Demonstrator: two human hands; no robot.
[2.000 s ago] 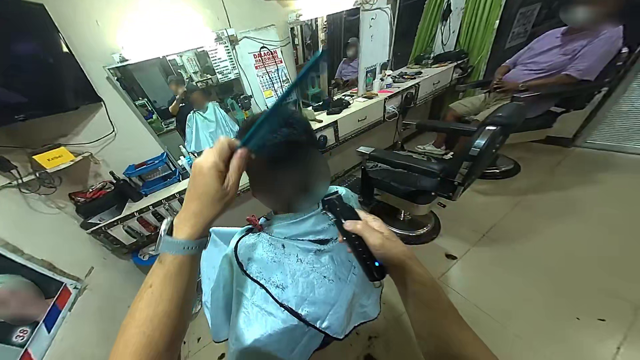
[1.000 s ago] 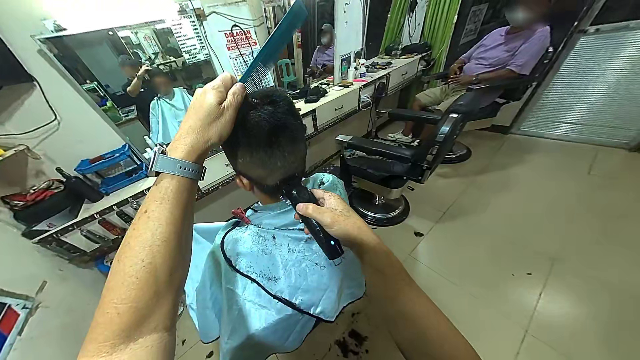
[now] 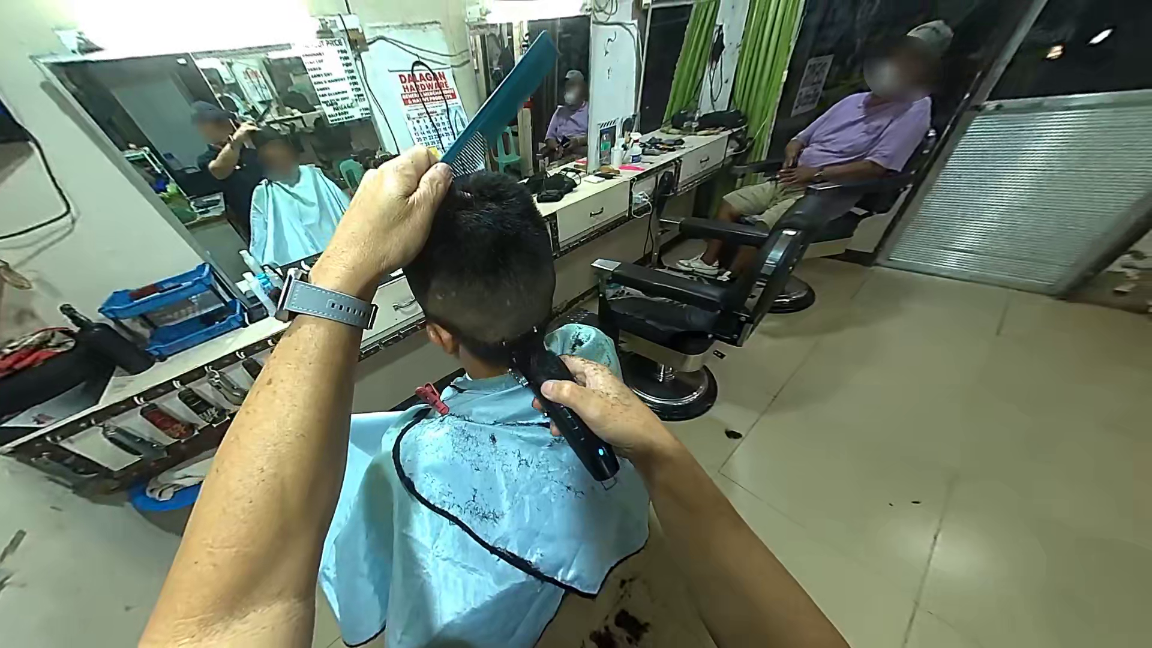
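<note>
A seated person's head (image 3: 490, 261), seen from behind, has short dark hair. My left hand (image 3: 391, 211) grips a teal comb (image 3: 508, 94) at the head's upper left, its far end pointing up and right. In my right hand (image 3: 598, 405) is a black cordless hair clipper (image 3: 576, 427), its blade end at the nape, right of centre. A light blue barber cape (image 3: 504, 495) with black edging covers the person's shoulders and carries hair clippings. A red clip (image 3: 432, 399) sits on the cape near the neck, at the left.
A counter (image 3: 594, 193) with drawers runs along the mirrored wall. Blue plastic baskets (image 3: 175, 310) and a black bottle (image 3: 106, 340) stand at left. An unoccupied black barber chair (image 3: 693, 301) is at right; beyond it another person (image 3: 855, 135) sits. Cut hair (image 3: 630, 623) lies on the floor.
The clipper's blade end has come to the nape from slightly to its right two seconds ago. The comb remains in my left hand near the top of the head. The view has shifted.
</note>
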